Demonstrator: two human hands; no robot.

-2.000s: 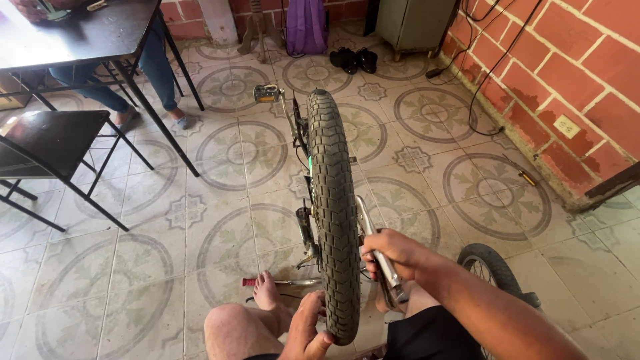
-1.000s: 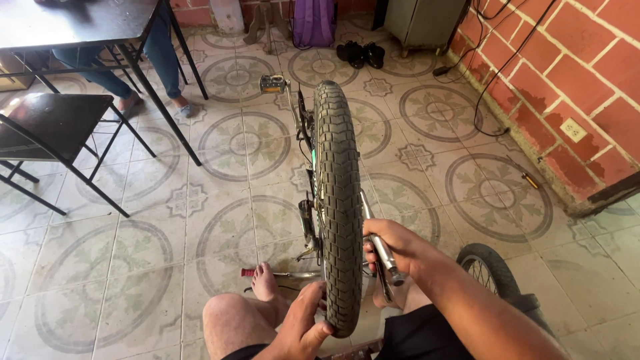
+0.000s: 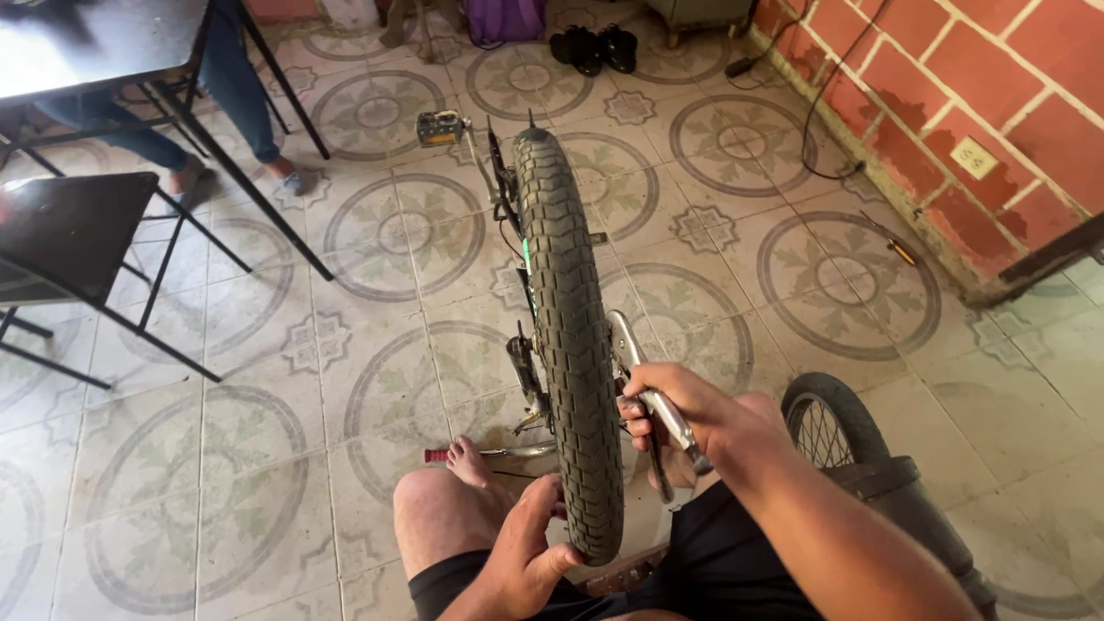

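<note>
A bicycle wheel with a knobby rubber tire [image 3: 569, 328] stands upright between my knees, its bicycle resting on the floor with a pedal [image 3: 440, 128] and a handlebar with a red grip [image 3: 437, 454] showing. My left hand [image 3: 530, 539] is at the near left side of the tire, thumb by the tread, some fingers hidden behind it. Right of the wheel, my right hand [image 3: 677, 401] is closed around metal locking pliers [image 3: 677, 423], whose jaws are near the wheel's hub side. What the jaws touch cannot be made out.
At right lies another spoked wheel [image 3: 832, 423] beside a dark cylindrical object [image 3: 923, 509]. A screwdriver-like tool [image 3: 900, 251] is on the tiles near the brick wall [image 3: 949, 112]. A black table [image 3: 112, 69] and chair [image 3: 78, 224] stand left, with a person's legs [image 3: 233, 95] beneath. Black shoes [image 3: 595, 50] lie ahead.
My right hand has kept hold of the pliers while their handle end has shifted in angle. The left hand stays by the tire's near end. The view has moved slightly.
</note>
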